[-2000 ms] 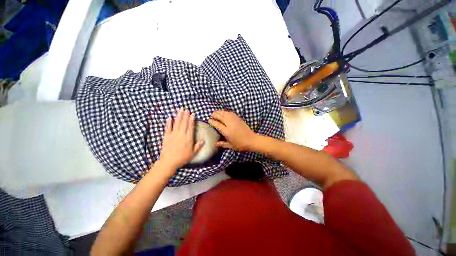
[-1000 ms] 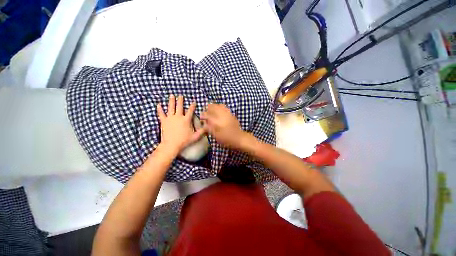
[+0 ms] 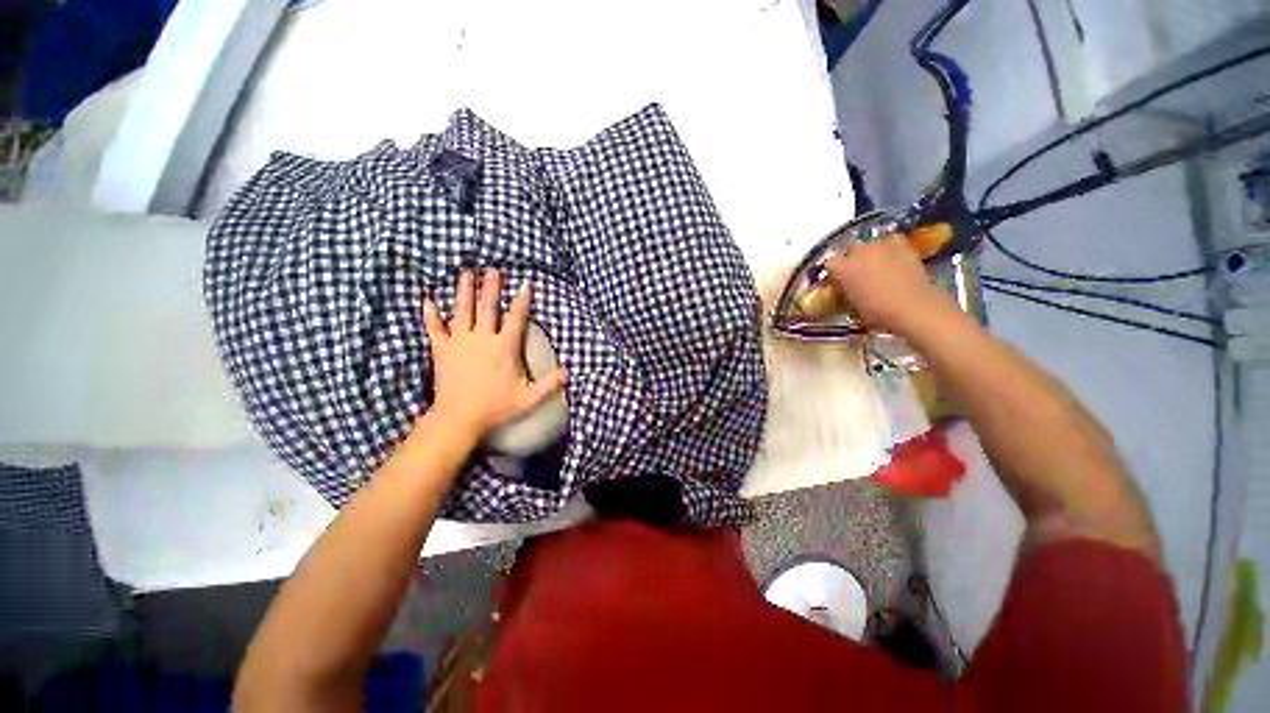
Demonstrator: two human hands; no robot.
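Note:
The black-and-white checked garment lies loosely over the padded form. The form's pale rounded end shows through a curved opening in the check. My left hand lies flat with spread fingers on the garment at the left edge of the opening. My right hand is closed around the orange-brown handle of the iron at the table's right corner. The hand hides most of the handle. A dark patch shows in the upper part of the garment.
The white table carries the work. A white bar stands at the far left. A dark hose and cables rise by the pale wall. A red cloth hangs near the right corner. A round white container stands below.
My right hand has left the garment opening, moved right and taken hold of the iron's handle. My left hand has stayed on the garment beside the opening.

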